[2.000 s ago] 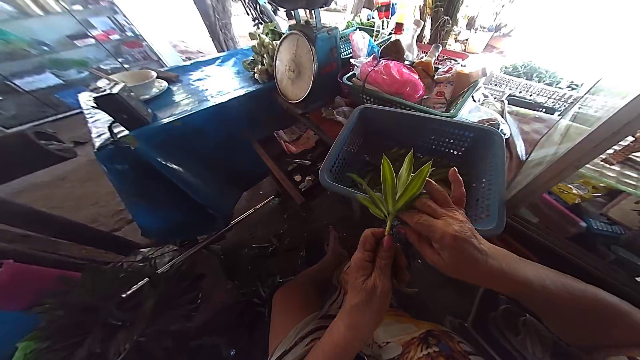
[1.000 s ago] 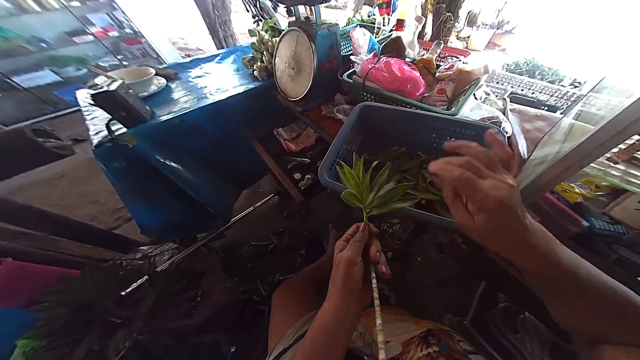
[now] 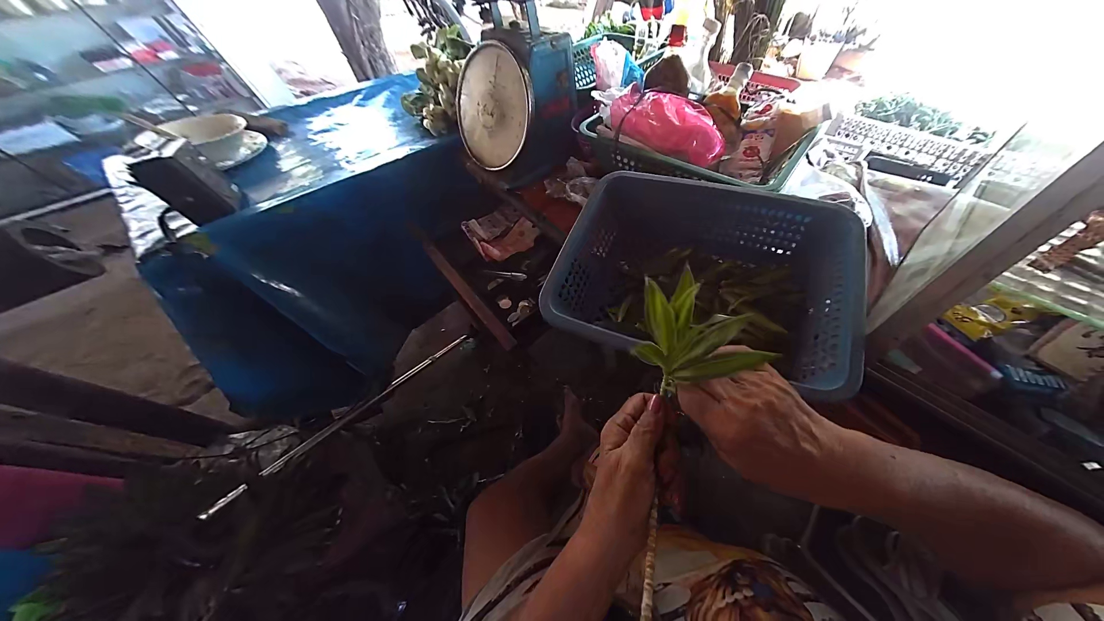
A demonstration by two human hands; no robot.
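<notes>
My left hand [image 3: 634,440] is closed around the top of a thin, pale, ringed plant stem [image 3: 650,552], which hangs down over my lap. Above the fist spreads a tuft of green leaves with lighter yellow-green middles [image 3: 681,332]. My right hand [image 3: 746,410] is against the base of this tuft on its right side; its fingertips are hidden behind the leaves, so its hold cannot be made out. Just beyond both hands is a blue-grey plastic basket [image 3: 595,332] with loose green leaves [image 3: 733,289] lying in it.
A weighing scale [image 3: 496,103] and a bowl [image 3: 207,136] stand on the blue-covered table [image 3: 285,267]. An open drawer [image 3: 470,297] holds banknotes and coins. Behind the leaf basket is a green basket [image 3: 664,168] with a pink bag. A metal rod [image 3: 336,423] slants at left; a glass-sided frame [image 3: 975,250] rises at right.
My right hand has come back from over the basket to the leaf tuft. My left hand still holds the stem below the leaves.
</notes>
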